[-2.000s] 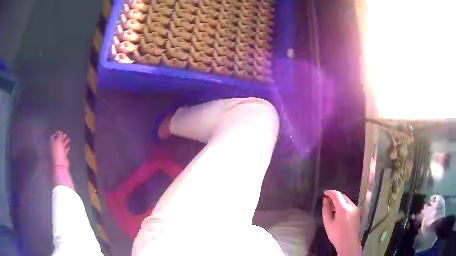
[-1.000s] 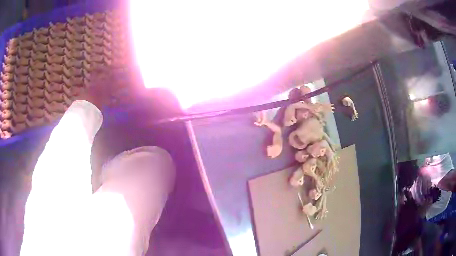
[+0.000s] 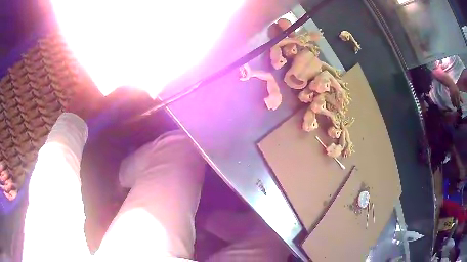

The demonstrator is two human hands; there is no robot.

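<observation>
Neither of my hands shows in the head view. Nearest in front, a heap of tan limbs (image 3: 320,102) lies on the metal bench and the cardboard, with spread fingers mostly pointing right. A hollow tan torso (image 3: 302,69) lies in its upper part, its opening towards me. A bent tan limb (image 3: 272,94) lies apart on the metal, left of the heap. Another small limb (image 3: 350,40) lies on the dark green surface beyond. A cotton swab (image 3: 338,161) lies at the heap's lower end.
Cardboard mats (image 3: 343,220) carry a small white cap (image 3: 363,198) with dark stains and thin sticks beside it. A crate of limb rows (image 3: 36,97) stands at left, beside my legs. White glare covers the top. People (image 3: 445,92) are at far right.
The view has turned and shifted towards the bench. The heap now appears higher, and more cardboard and the cap show. My right hand, seen two seconds ago, is out of view.
</observation>
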